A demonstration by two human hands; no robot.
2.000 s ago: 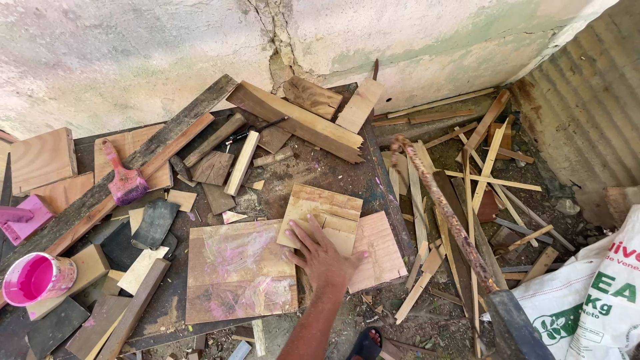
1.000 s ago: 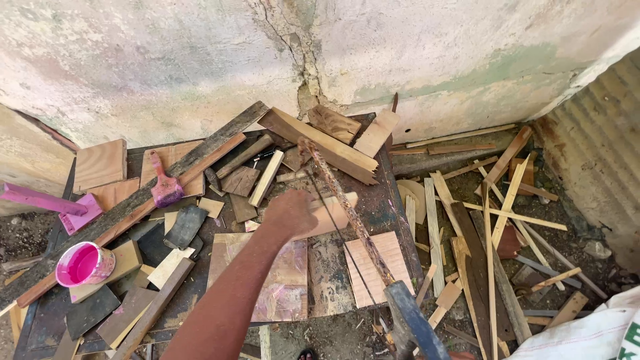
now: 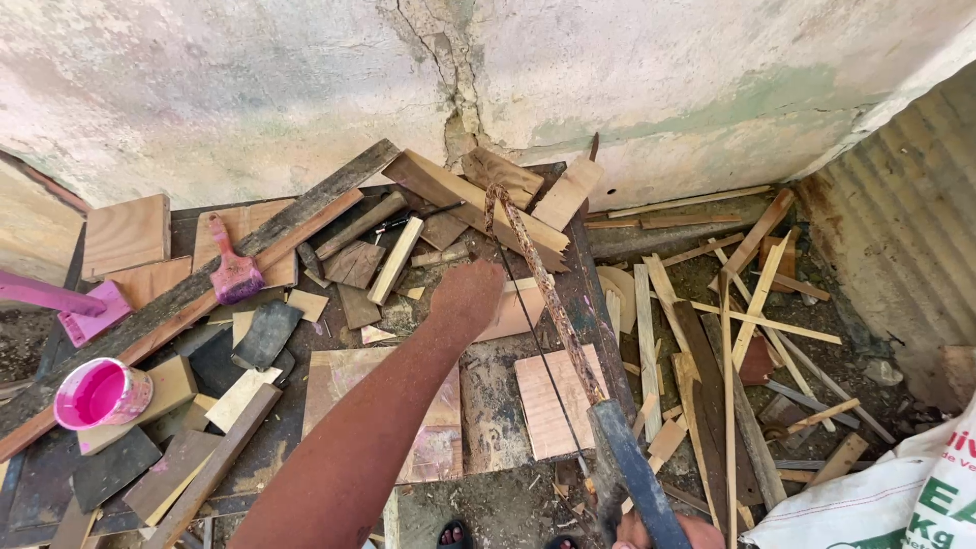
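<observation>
My left hand [image 3: 467, 299] presses on a pale wooden board [image 3: 517, 309] lying at the middle of the worktable; its fingers are mostly hidden behind the fist. My right hand [image 3: 656, 530], at the bottom edge, grips the dark handle of a rusty-framed hacksaw [image 3: 557, 305]. The saw's thin blade passes over the board just right of my left hand; whether it touches the wood I cannot tell. A square light board [image 3: 560, 400] lies below, partly under the saw. A larger pink-stained board [image 3: 328, 389] lies beneath my left forearm.
A paint cup [image 3: 137, 393], a pink-stained brush [image 3: 236, 278], a long dark plank [image 3: 305, 202] and many offcuts cover the table's left and back. A cracked wall [image 3: 305, 99] stands behind. Wood strips [image 3: 728, 396] and a white sack [image 3: 862, 496] lie on the right.
Two seconds ago my left hand lay spread on a square board; now it is a fist on a board further back. The saw's frame has come over the table beside that hand.
</observation>
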